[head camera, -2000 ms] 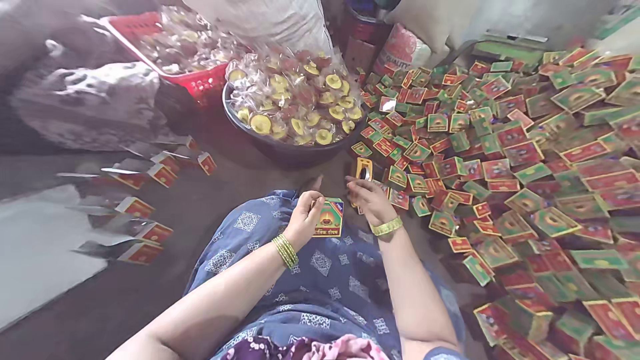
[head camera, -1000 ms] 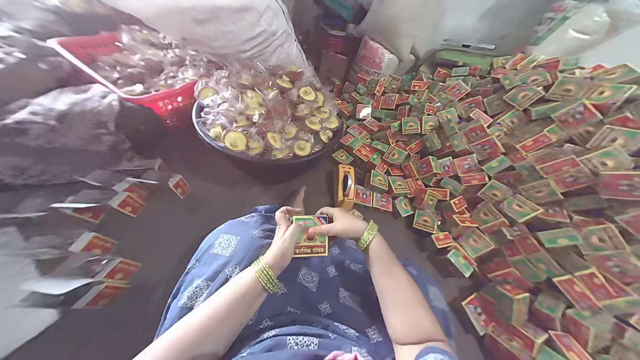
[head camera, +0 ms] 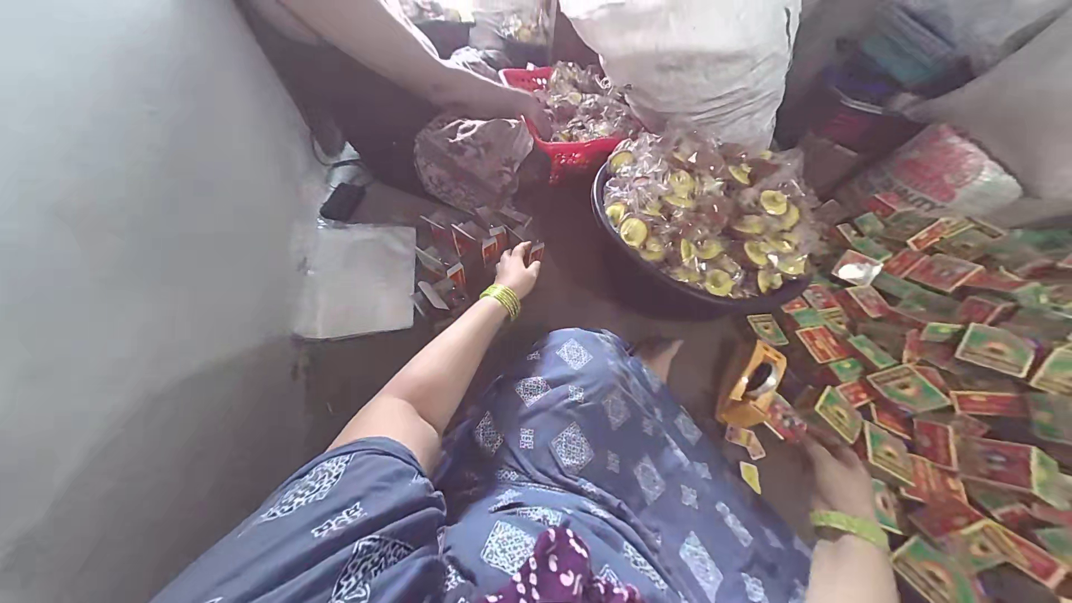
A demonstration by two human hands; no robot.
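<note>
My left hand [head camera: 518, 271], with yellow-green bangles at the wrist, reaches out to a group of small open-flapped cardboard boxes [head camera: 490, 244] on the floor. Its fingers are at the nearest box [head camera: 536, 251]; whether they grip it is not clear. My right hand [head camera: 840, 479], blurred, is low at the left edge of a wide heap of green and red printed boxes [head camera: 911, 388]. A red box [head camera: 785, 419] lies just beyond its fingertips, and what it holds cannot be told. An orange tape dispenser or similar holder [head camera: 751, 385] stands on the floor nearby.
A dark round tub [head camera: 670, 289] is heaped with yellow items in clear wrappers [head camera: 708, 219]. Behind it are a red plastic basket [head camera: 578, 155] and a white sack [head camera: 695, 67]. Another person's arm [head camera: 469, 88] reaches into the basket. A pale wall [head camera: 151, 251] stands at the left.
My hands were together over my lap at a printed box; now they are apart, the left out at the open-flapped boxes, the right by the heap. The view has swung left.
</note>
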